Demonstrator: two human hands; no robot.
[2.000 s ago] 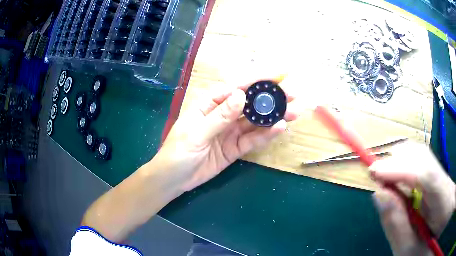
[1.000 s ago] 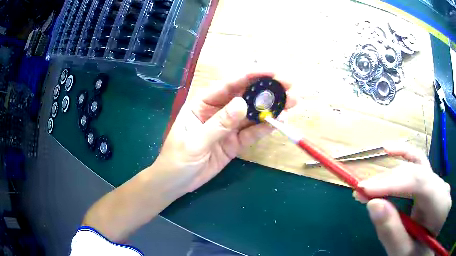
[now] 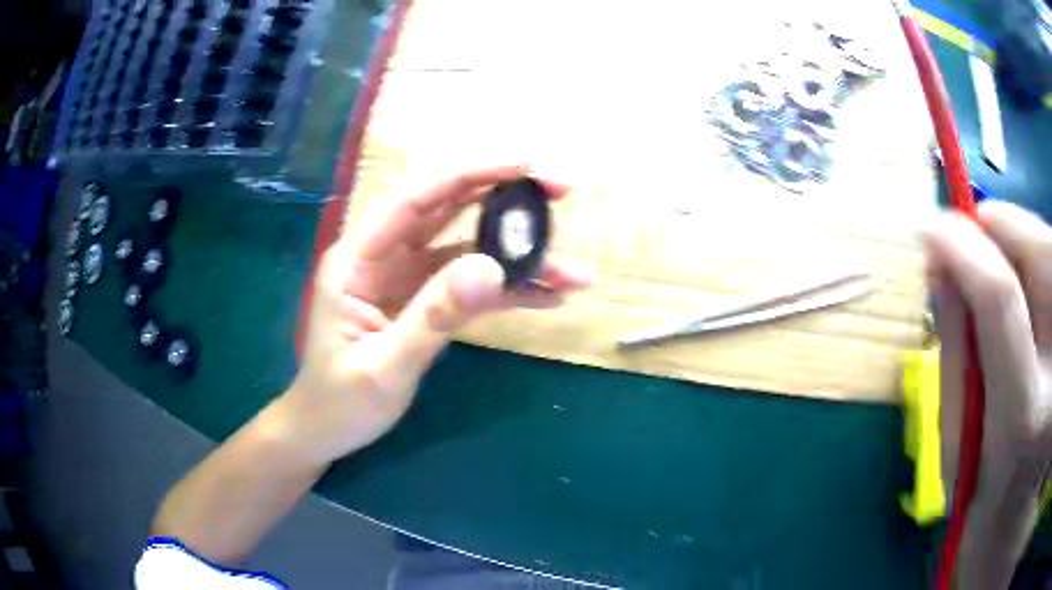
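My left hand is bare and holds a black round part with a pale metal centre between thumb and fingers, above the cardboard. The part is tilted, so it looks like a narrow oval, and it is blurred. My right hand is at the right edge, partly cut off, gripping the red handle of the brush. The handle stands nearly upright in the view, and its upper end reaches the top of the picture. The brush tip cannot be made out.
Tweezers lie on the cardboard sheet. Silvery metal rings are piled at its upper right. Smaller black parts and pale rings lie on the green mat at left, below the parts tray. A yellow object is beside my right hand.
The view has shifted, moving the bench things leftward. The brush has left the black part and swung upright at the right with my right hand. The black part has turned more edge-on.
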